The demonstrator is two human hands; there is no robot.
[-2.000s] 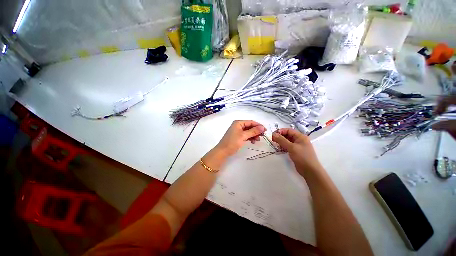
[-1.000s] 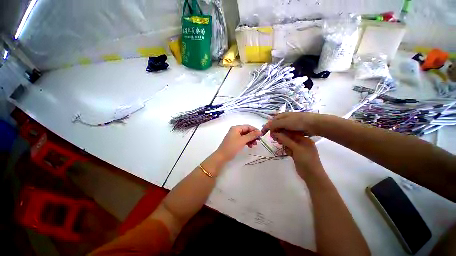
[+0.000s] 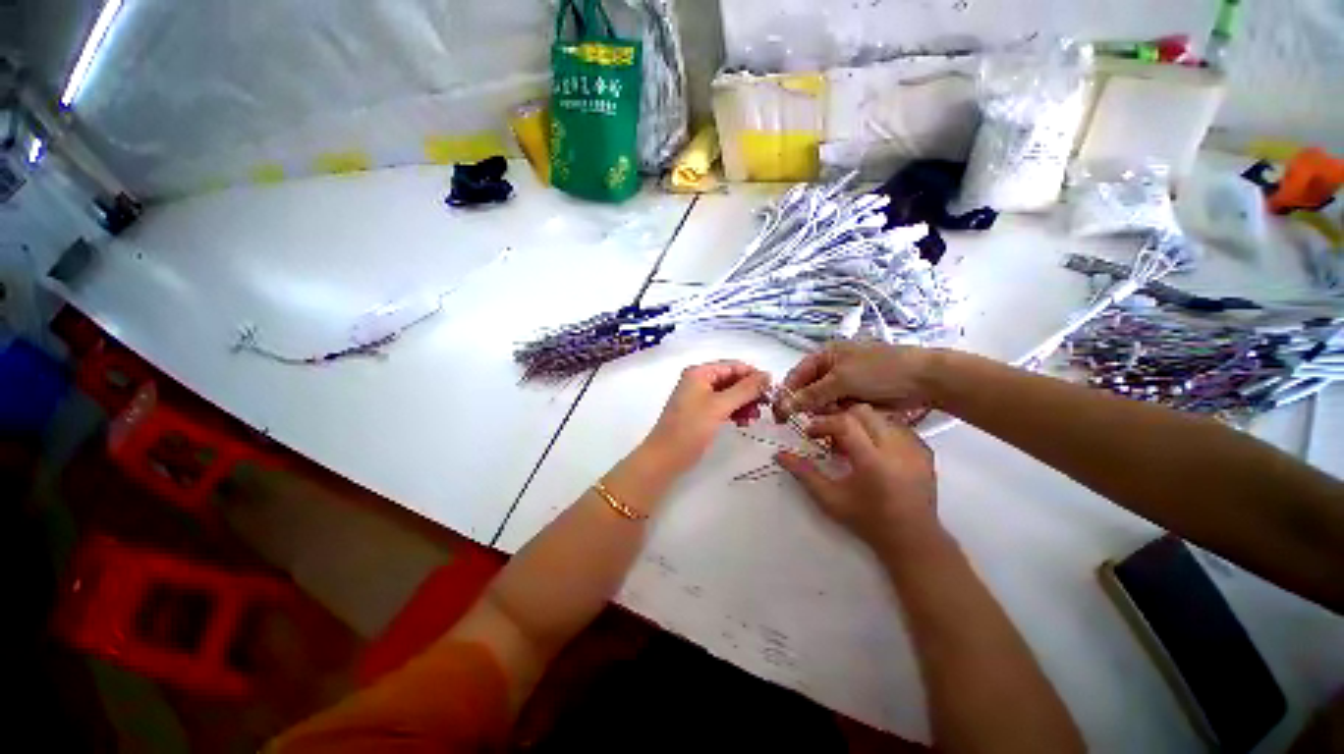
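Note:
My left hand [image 3: 718, 402], with a gold bracelet on the wrist, pinches a small piece among thin wires at its fingertips; the piece is too small to make out. My right hand [image 3: 873, 469] holds the thin wires [image 3: 761, 473] of a cable between thumb and fingers, close to the left fingertips. Dark reddish wire ends stick out to the left below the hands. Another person's hand [image 3: 855, 374] reaches in from the right and touches the same spot between my hands, hiding part of the work.
A large white cable bundle [image 3: 803, 283] lies behind the hands, a second bundle [image 3: 1164, 354] at right. A phone [image 3: 1201, 641] lies at right front. A lone thin cable [image 3: 347, 351] lies at left. A green bag [image 3: 596, 118], boxes and clear bags [image 3: 1020, 140] stand at the back.
Another person's arm has come in from the right since two seconds ago and stays at the wires. My right hand has shifted its fingers and lies flatter over the wires.

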